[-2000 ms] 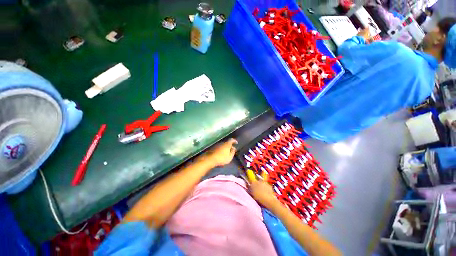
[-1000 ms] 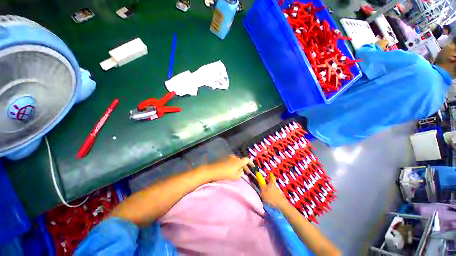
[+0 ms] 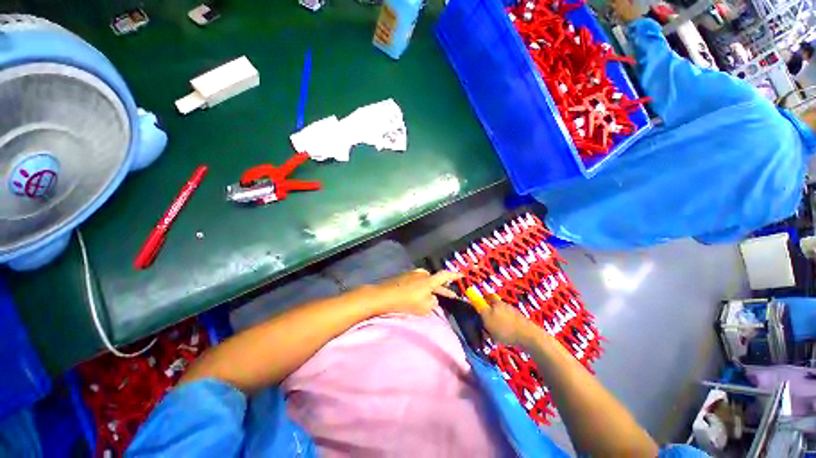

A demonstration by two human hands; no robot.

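Red clamps with pale parts in their jaws stand in neat rows on a black tray [image 3: 465,322], low to the right of my lap. My left hand [image 3: 420,292] is at the tray's near left corner, two fingers spread toward the rows. My right hand [image 3: 503,318], with yellow finger cots [image 3: 478,298], is over the tray's left part, close to my left fingertips. Whether either hand holds something small is too blurred to tell. My right hand and forearm hide some clamps.
The green bench [image 3: 268,241] bears a red clamp [image 3: 273,183], white wipe [image 3: 353,131], red marker [image 3: 170,219], blue stick [image 3: 305,88], white block [image 3: 224,82], bottle [image 3: 396,27] and fan [image 3: 54,143]. A blue bin [image 3: 510,107] of clamps stands near a blue-smocked person [image 3: 689,170].
My right hand has moved right, farther over the tray, baring more of its dark near edge. My left hand has shifted little. The blue-smocked person's arm now reaches up toward the top edge.
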